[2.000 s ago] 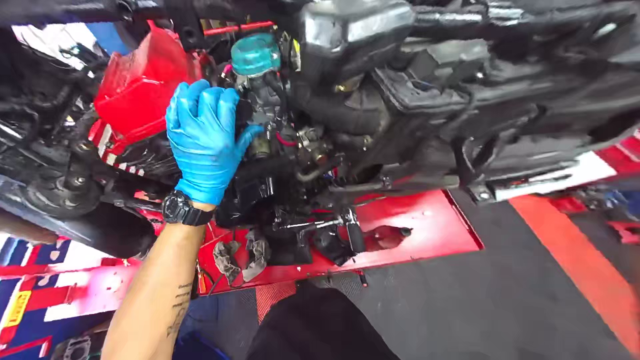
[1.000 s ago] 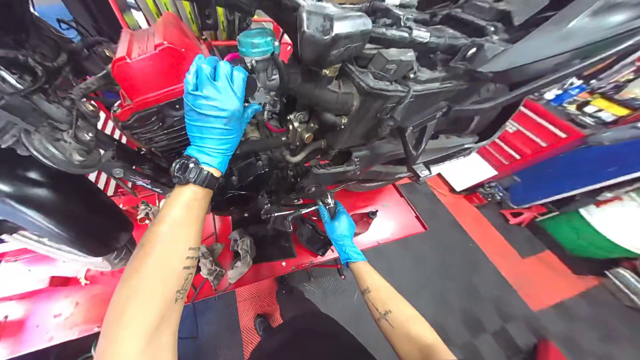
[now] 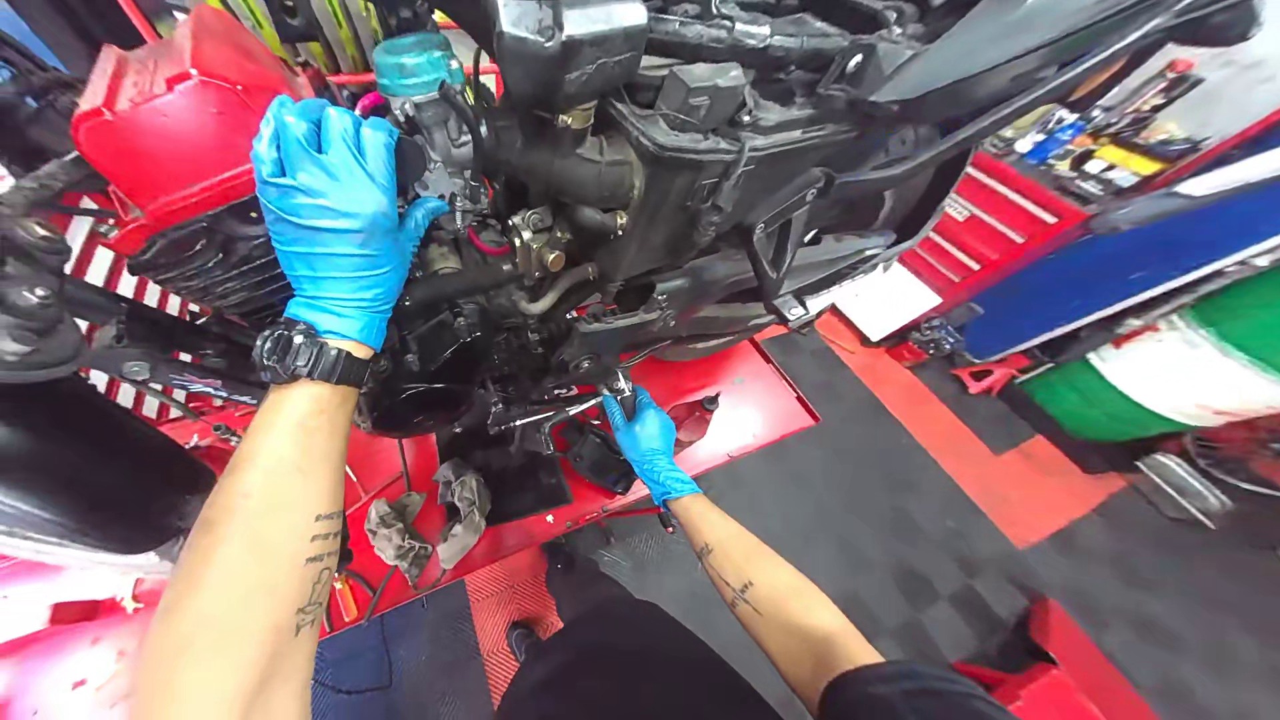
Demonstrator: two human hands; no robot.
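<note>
My left hand [image 3: 335, 215], in a blue glove, lies over the motorcycle engine between the red cover [image 3: 175, 120] and the carburetor [image 3: 450, 150] with its teal cap [image 3: 418, 65]. Its thumb reaches to the carburetor body; what its curled fingertips touch is hidden. Lower down, my gloved right hand [image 3: 645, 435] is closed around a small metal part at the right end of a thin metal lever [image 3: 555, 412], below the engine. Part of what it grips is hidden by its fingers. Black engine case [image 3: 425, 370] lies between the two hands.
Under the motorcycle is a red lift platform [image 3: 770, 395] with crumpled grey rags [image 3: 462, 510], a dark bottle [image 3: 705, 408] and an orange-handled tool [image 3: 345, 598]. A red drawer cabinet [image 3: 990, 225] and a green and white drum [image 3: 1180, 370] stand at the right.
My right hand, out of view two seconds ago, has come in from below to the metal lever. My left hand stays by the carburetor. The view has shifted.
</note>
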